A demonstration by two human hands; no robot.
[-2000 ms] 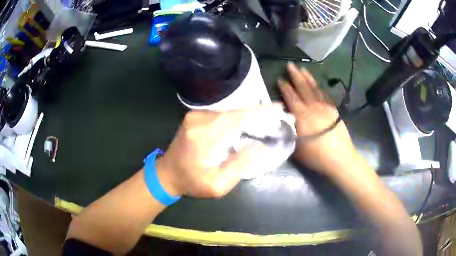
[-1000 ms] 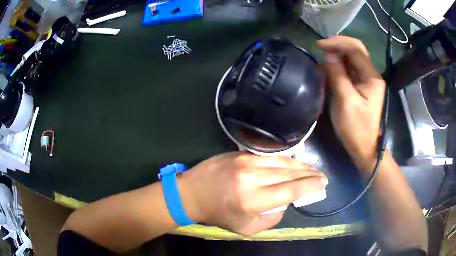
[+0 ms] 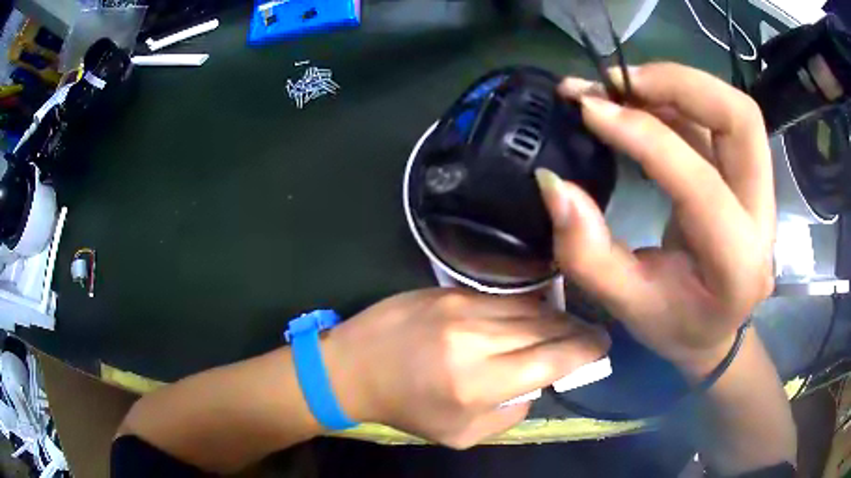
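A dome camera with a glossy black ball head [image 3: 523,177] in a white collar sits at the centre, its vent slots facing up. My left hand [image 3: 476,359] grips the white bracket arm below the head; a white bracket end shows past the fingertips. My right hand [image 3: 676,196] is over the right side of the head, thumb and fingertips at the black shell. Dark tweezers [image 3: 606,56] stick up from between its fingers, tips pointing away from the head. A black cable [image 3: 644,411] curves under the right wrist.
A small pile of screws [image 3: 313,86] lies on the dark green mat below a blue tray [image 3: 303,21]. White sticks [image 3: 173,60] and black parts are upper left. A small wired part [image 3: 82,269] is left. Another camera [image 3: 821,163] and a black cylinder [image 3: 804,75] stand right.
The camera was swung upright and to the right, vents now showing. My right hand moved from beside the bracket onto the head's right side, and tweezers now show in it.
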